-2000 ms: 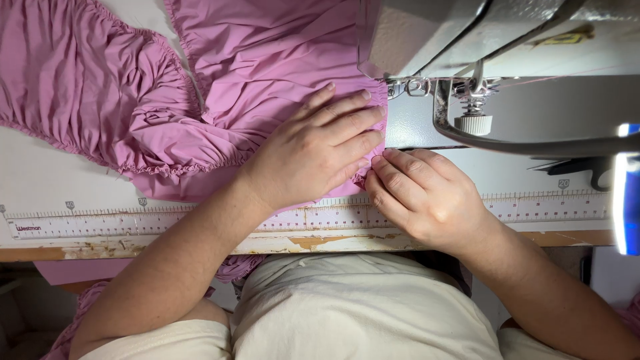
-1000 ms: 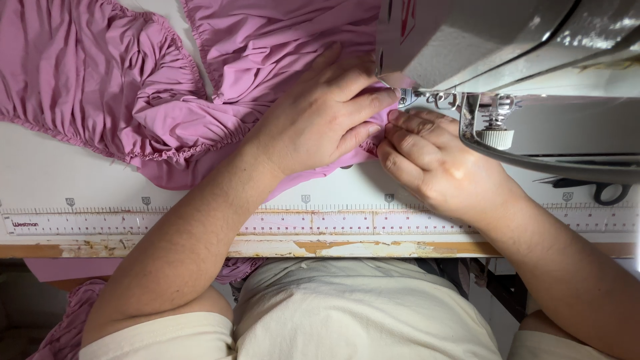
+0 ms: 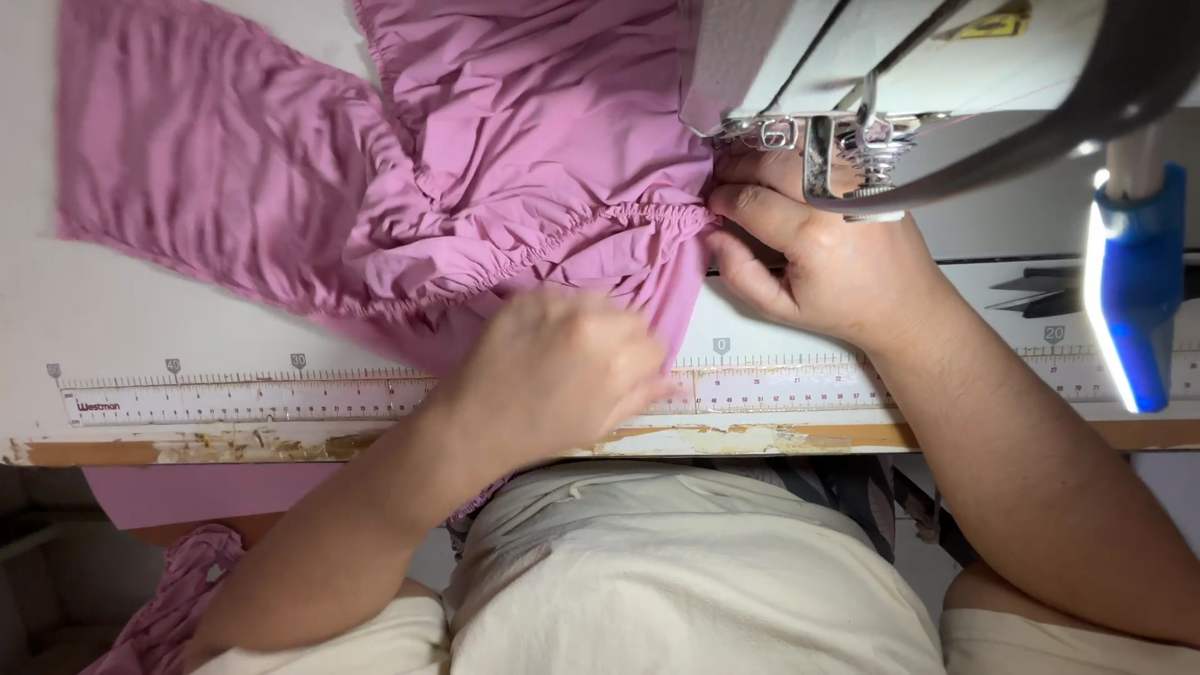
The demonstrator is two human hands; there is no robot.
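Observation:
Pink gathered fabric (image 3: 525,122) lies across the left part of the white table and runs up to the head of a sewing machine (image 3: 872,56). My right hand (image 3: 806,225) is beside the machine's needle area, its fingertips at the fabric's right edge; part of the hand is hidden behind the tension spring (image 3: 877,164), and its grip is unclear. Blurred by motion, my left hand (image 3: 562,366) is curled over the lower edge of the fabric, near the ruler. Whether its fingers pinch any cloth cannot be told.
A ruler strip (image 3: 253,398) runs along the worn front edge of the table (image 3: 309,445). Black scissors (image 3: 1041,291) lie at right, near a blue and white lit object (image 3: 1134,281). More pink cloth (image 3: 187,581) hangs below the table at left.
My left hand has come off the fabric beside the machine and moved toward the table's front edge, uncovering a gathered seam. My right hand stays near the needle area, with its fingers more spread.

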